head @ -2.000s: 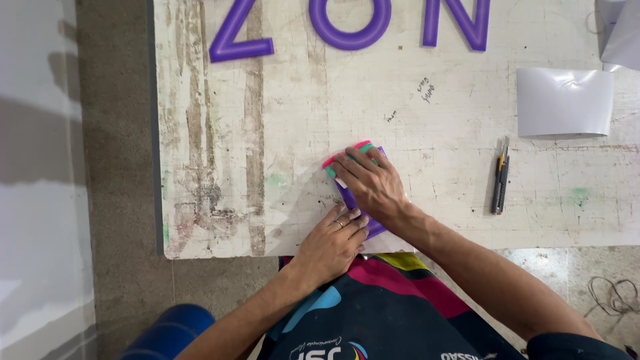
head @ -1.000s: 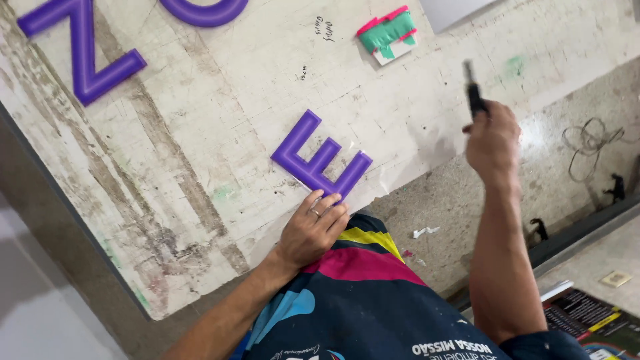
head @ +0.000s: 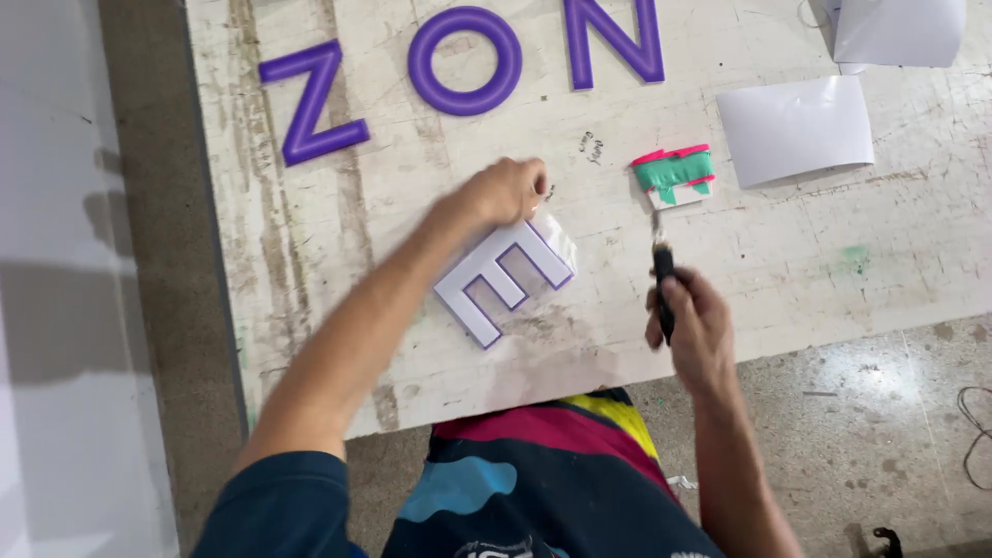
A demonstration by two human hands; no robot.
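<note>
My left hand [head: 508,190] is at the upper end of a letter E [head: 508,283], its fingers curled and blurred; whether they grip it I cannot tell. The E shows a white face with thin purple edges, and clear film [head: 559,236] sticks out at its upper right. My right hand [head: 690,318] holds a black-handled knife [head: 663,283], its blade pointing away from me. Just beyond the blade tip lies a small white block wrapped in green and pink material [head: 676,174].
Purple letters Z [head: 310,105], O [head: 415,62] and N [head: 580,46] lie along the far part of the worn white table [head: 372,325]. White sheets [head: 794,132] [head: 899,31] lie at the right. The table's near edge is by my body.
The E showed its purple face a second ago and now shows its white one. My left hand has moved from its near side to its far side. The knife, on the table two seconds ago, is in my right hand.
</note>
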